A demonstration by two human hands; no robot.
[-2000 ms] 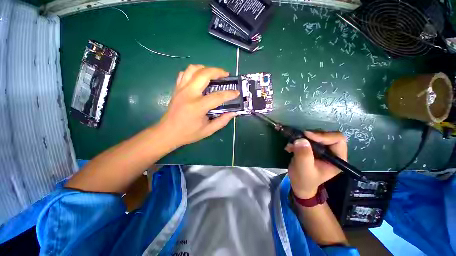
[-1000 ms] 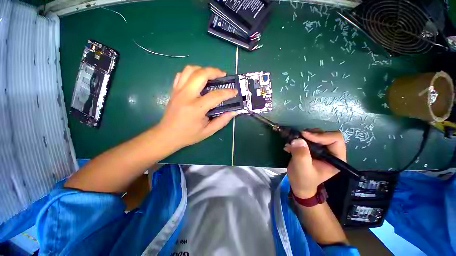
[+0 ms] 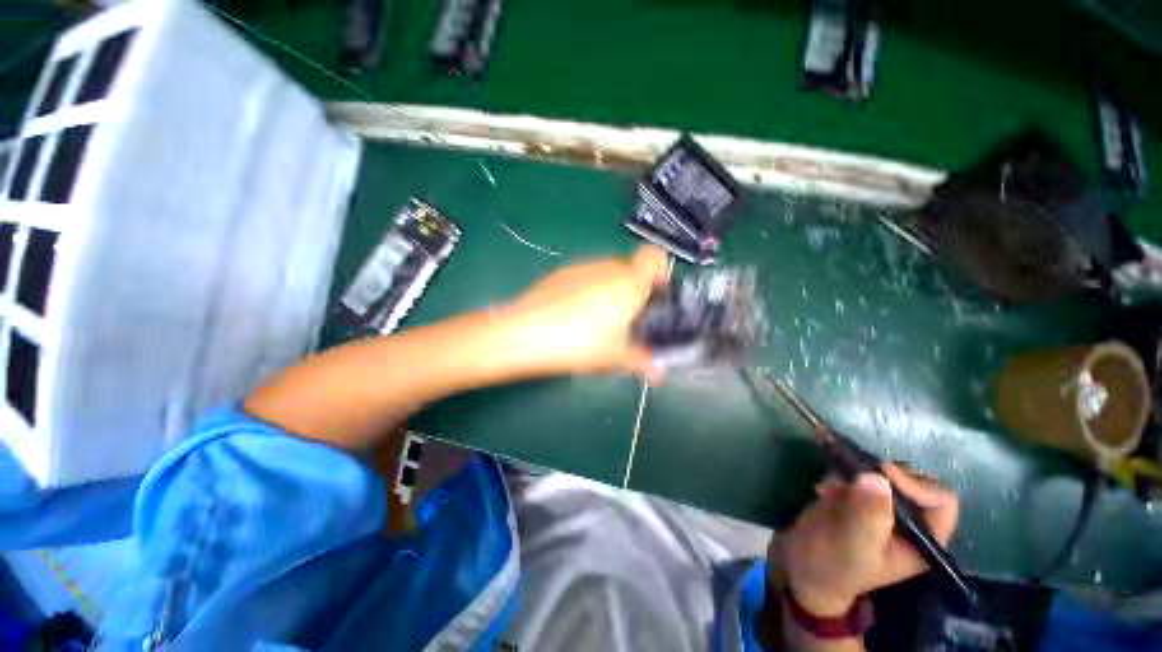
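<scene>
My left hand (image 3: pixel 580 312) holds the phone unit (image 3: pixel 707 318) by its left end, over the middle of the mat. The unit is motion-blurred, so the battery and leads cannot be told apart. My right hand (image 3: pixel 867 535) holds the soldering iron (image 3: pixel 847 459) by its black handle. Its tip points up and left, just below and right of the phone, and appears apart from it. A small stack of black batteries (image 3: pixel 688 198) lies behind the phone. Another open phone (image 3: pixel 399 268) lies alone at the left.
A white ledge (image 3: pixel 548 138) borders the mat, with phone units (image 3: pixel 841 49) on the green belt beyond. White stacked trays (image 3: pixel 217 229) stand left. At right are a fan (image 3: pixel 1019 229), a brown roll (image 3: pixel 1070 397), scattered whitish slivers and a dark tray (image 3: pixel 975 624).
The view has tilted up, showing the belt. My left hand has moved with the phone toward the battery stack. The iron tip has come away from the phone's lower edge.
</scene>
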